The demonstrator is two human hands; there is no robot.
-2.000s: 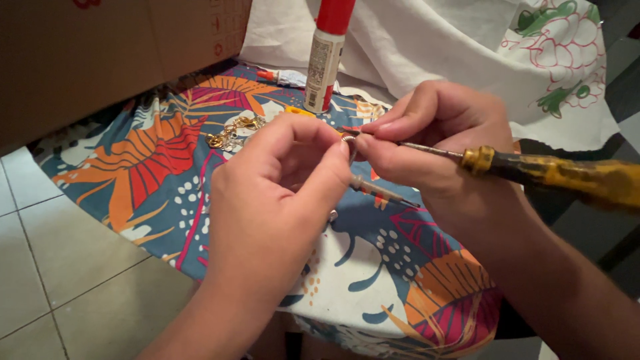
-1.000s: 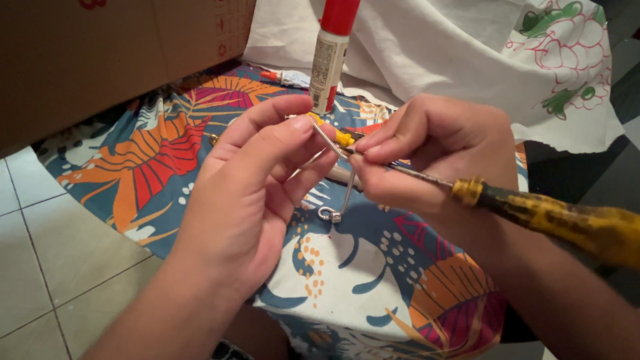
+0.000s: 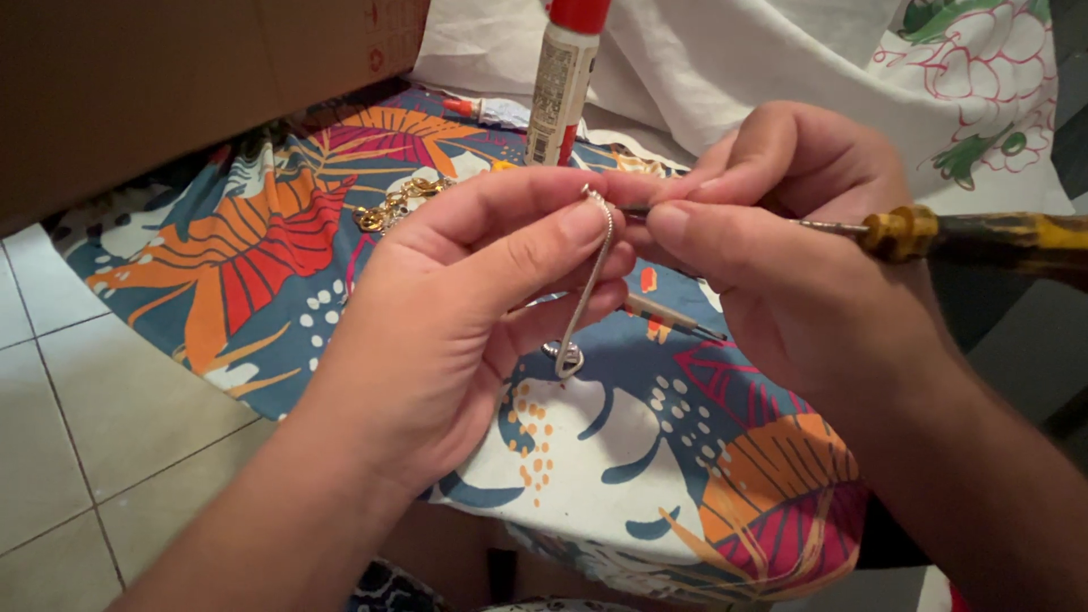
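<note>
My left hand (image 3: 476, 297) pinches one end of a thin silver-coloured chain (image 3: 588, 293) between thumb and index finger. The chain hangs over the fingers to a metal clasp or ring (image 3: 564, 357) near the patterned cloth. My right hand (image 3: 782, 221) grips the metal shaft of a tool with a yellow and black handle (image 3: 977, 238). Its dark tip lies close to the left fingertips; whether it touches the chain cannot be told. Under the hands, a slim pointed tool (image 3: 676, 317) rests on the cloth. A gold-coloured chain (image 3: 399, 204) lies left of the fingers.
A floral cloth (image 3: 595, 476) covers the surface below. Behind the hands stands a red-capped bottle (image 3: 561, 93), beside a crumpled tube with a red cap (image 3: 501, 112). A cardboard box (image 3: 195, 85) fills the upper left, and white painted fabric (image 3: 722, 76) hangs behind.
The silver chain now hangs from my left fingertips; one second ago it stretched across the fingers towards my right hand. The left fingers have closed in around its end.
</note>
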